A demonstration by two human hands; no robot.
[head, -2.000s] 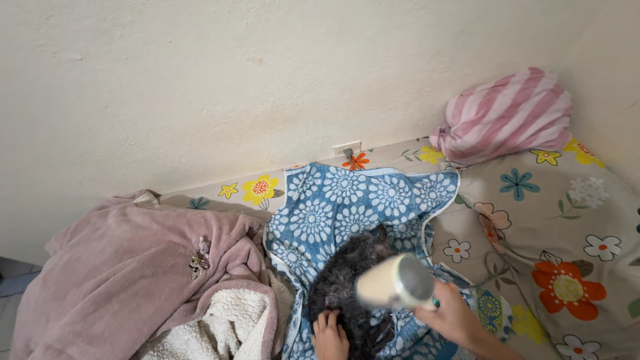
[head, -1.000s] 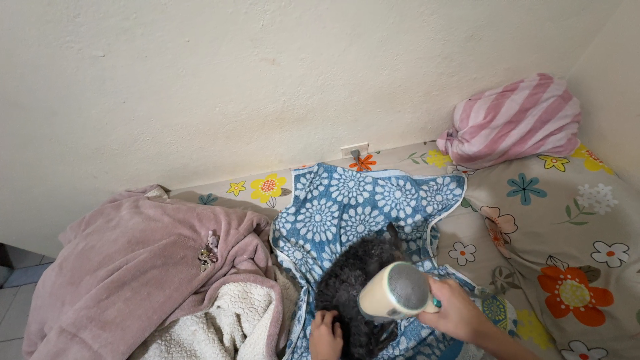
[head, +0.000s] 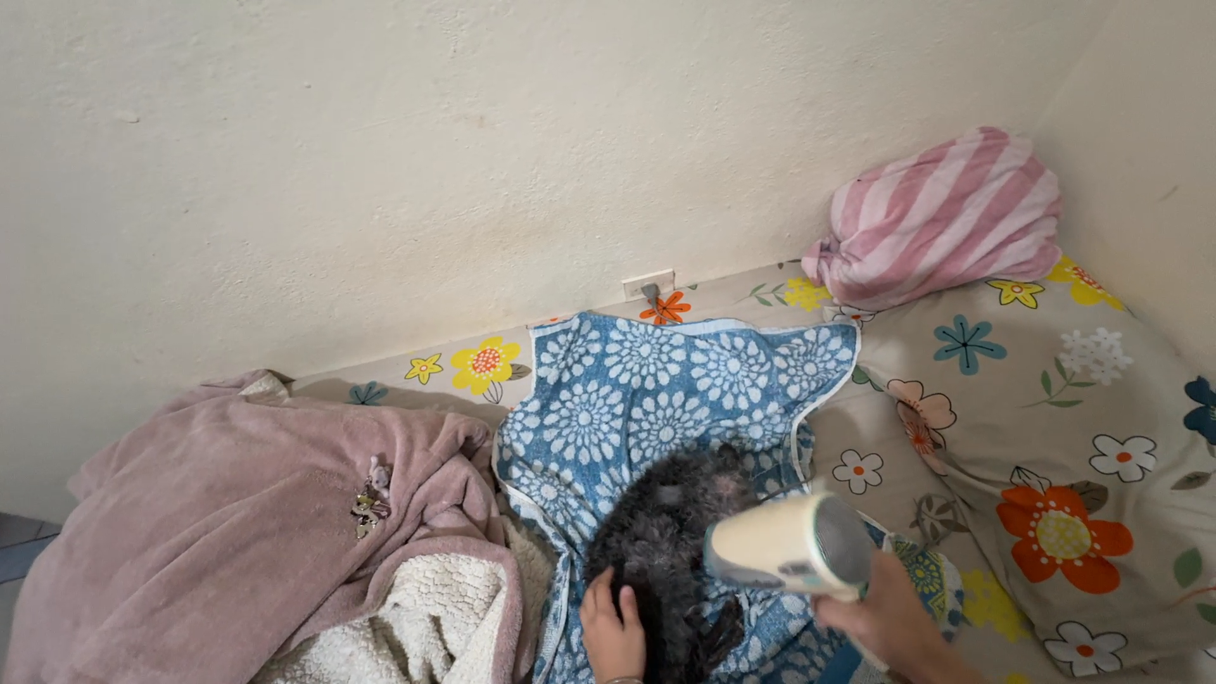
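A dark, curly-haired animal [head: 655, 541], probably a small dog, lies curled on a blue towel [head: 655, 380] with white flower patterns. My left hand [head: 613, 627] rests on its fur at the lower left, fingers slightly spread. In my right hand [head: 879, 608] is a cream and grey hair dryer [head: 774, 546], its nozzle end pointing left, close over the animal's right side. The dryer's handle is mostly hidden by my fingers. Damp-looking tufts of fur show below the dryer.
A mauve fleece blanket [head: 237, 503] with white lining is heaped at left, with small metallic trinkets [head: 370, 499] on it. A pink striped bundle [head: 950, 218] lies at the back right on the flowered bedsheet [head: 959, 418]. A plug sits in the wall outlet [head: 649, 284].
The hair dryer has swung about over the animal; one second ago its round back faced more toward the view, and now its barrel points left. My left hand stays on the fur.
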